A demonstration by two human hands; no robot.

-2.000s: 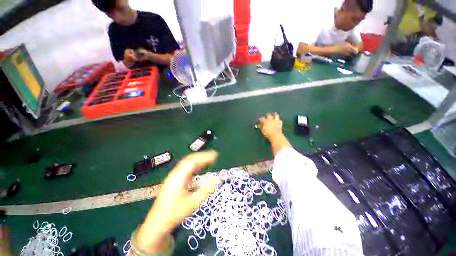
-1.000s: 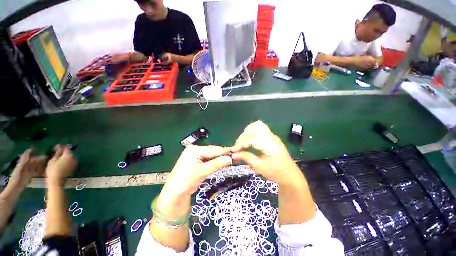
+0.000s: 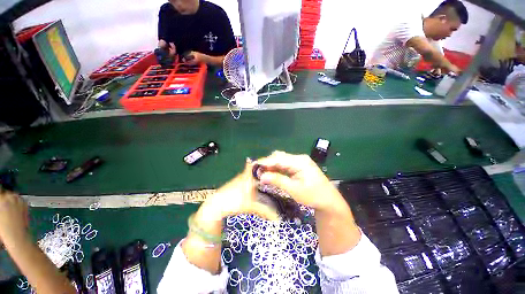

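A black handset [image 3: 277, 198] is held tilted between my two hands above the heap of white rings [image 3: 267, 252]. My left hand [image 3: 233, 201] is around its left side. My right hand [image 3: 296, 178] is over its upper end, with the fingers on a round dark part there. The fingers hide much of the handset, and whether a ring is on it cannot be told. The white rings lie loose on the green bench below my hands.
Handsets [image 3: 200, 153] lie on the green belt [image 3: 270, 129] beyond a pale edge strip. A black compartment tray [image 3: 443, 229] is at right. Handsets [image 3: 133, 273] and a second ring heap [image 3: 60, 244] are at lower left, beside another worker's arm [image 3: 26, 247]. Two people sit opposite.
Two seconds ago my right hand was reaching over the belt. Both hands are now together on the handset, which is tilted more steeply than one second ago. Handsets on the belt have shifted left.
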